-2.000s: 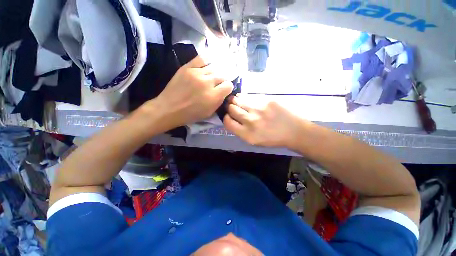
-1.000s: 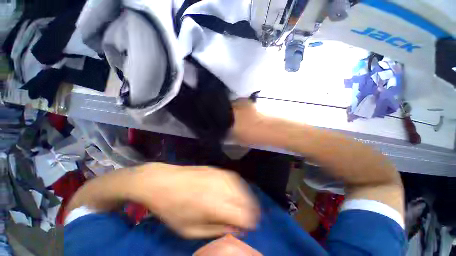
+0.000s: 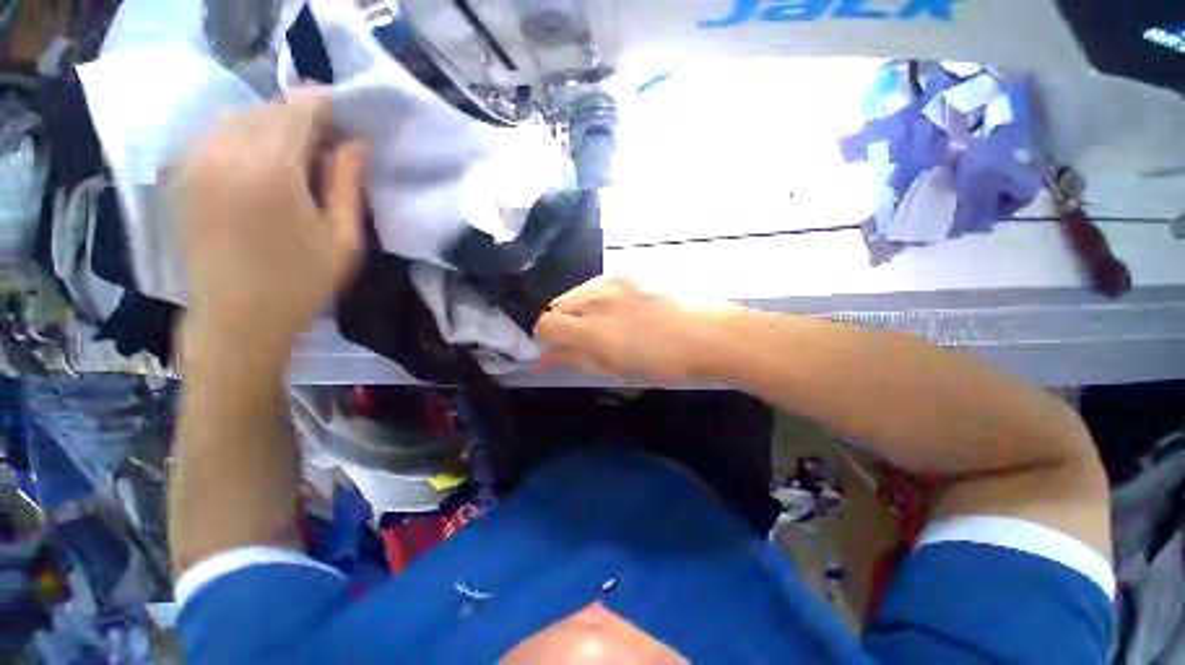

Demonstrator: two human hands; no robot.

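Observation:
The garment (image 3: 416, 169), pale grey-white with black panels, is bunched left of and below the needle area, partly hanging over the table's front edge. My left hand (image 3: 267, 208) is blurred, raised over the pale cloth at the left, thumb apart from the fingers; whether it grips cloth cannot be told. My right hand (image 3: 617, 327) pinches the black fabric panel (image 3: 552, 253) at its lower right, near the front edge. The presser foot and needle are not clearly visible; a grey-blue foot attachment (image 3: 594, 137) stands right of the cloth.
The white sewing machine head (image 3: 832, 29) spans the top. Lilac and white scraps (image 3: 942, 156) lie at the right, with a dark red-handled tool (image 3: 1094, 250) beside them. The ruler-marked table edge (image 3: 936, 325) runs in front. More black and grey cloth (image 3: 98, 247) is heaped at left.
My left hand has gone from in front of my chest up to the pale cloth at the left. The garment has shifted and been spread differently; my right hand stays at the black fabric.

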